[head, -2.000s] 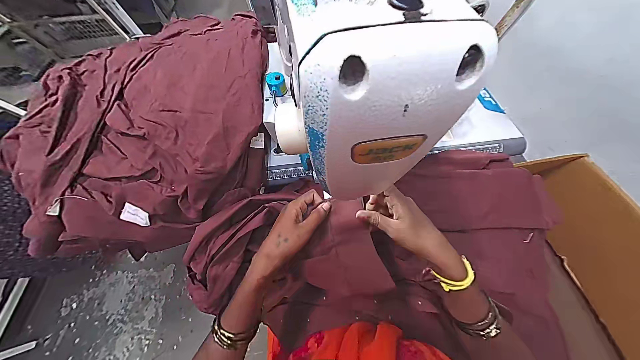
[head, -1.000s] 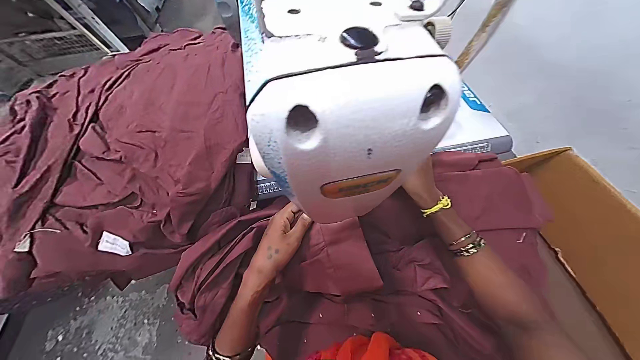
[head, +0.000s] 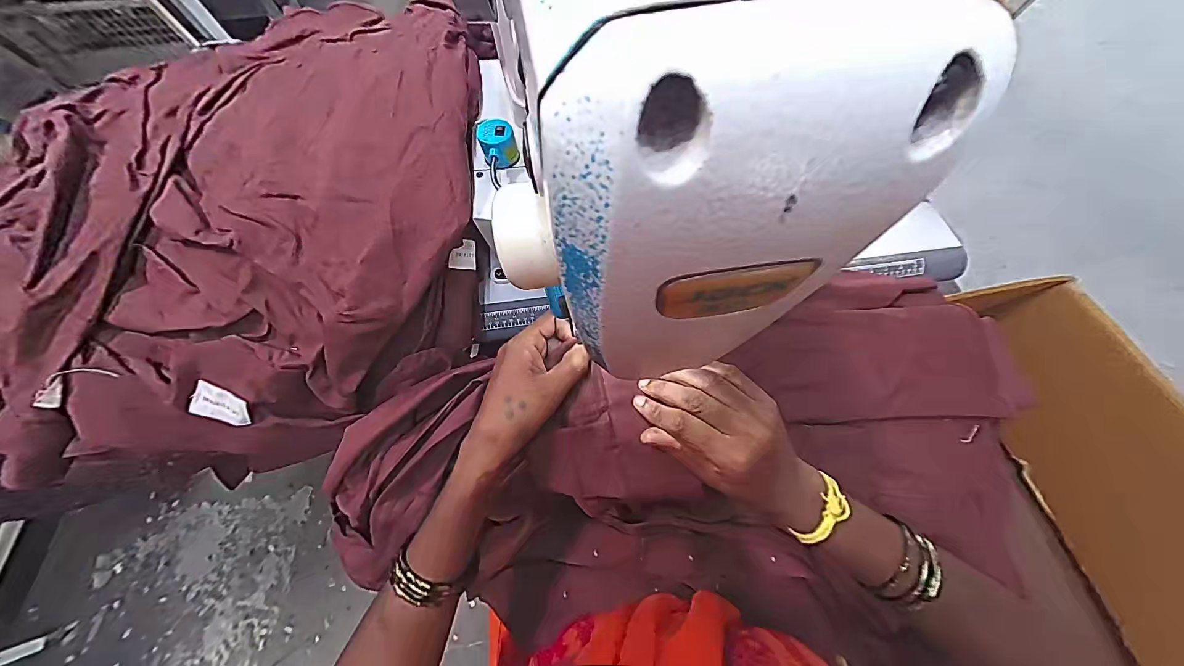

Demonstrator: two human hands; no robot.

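Maroon fabric (head: 610,462) lies under and in front of the white sewing machine head (head: 740,194). My left hand (head: 532,388) pinches the fabric between thumb and bent fingers, just left of the head's lower end. Close to that lower end on the right, my right hand (head: 721,430) rests on the cloth with its fingers together and bent; whether it grips any cloth cannot be told. The machine head hides the needle and presser foot. A white round knob (head: 525,235) shows on the head's left side.
A large heap of maroon garments (head: 314,185) with white labels stands at the left. An open cardboard box (head: 1101,416) is at the right edge. Scraps litter the grey floor (head: 203,555) at lower left. A small blue device (head: 498,141) sits behind the knob.
My right hand, partly behind the machine head one second ago, is now in front of it on the cloth. My left hand stays at the fabric beside the head. The view has shifted closer.
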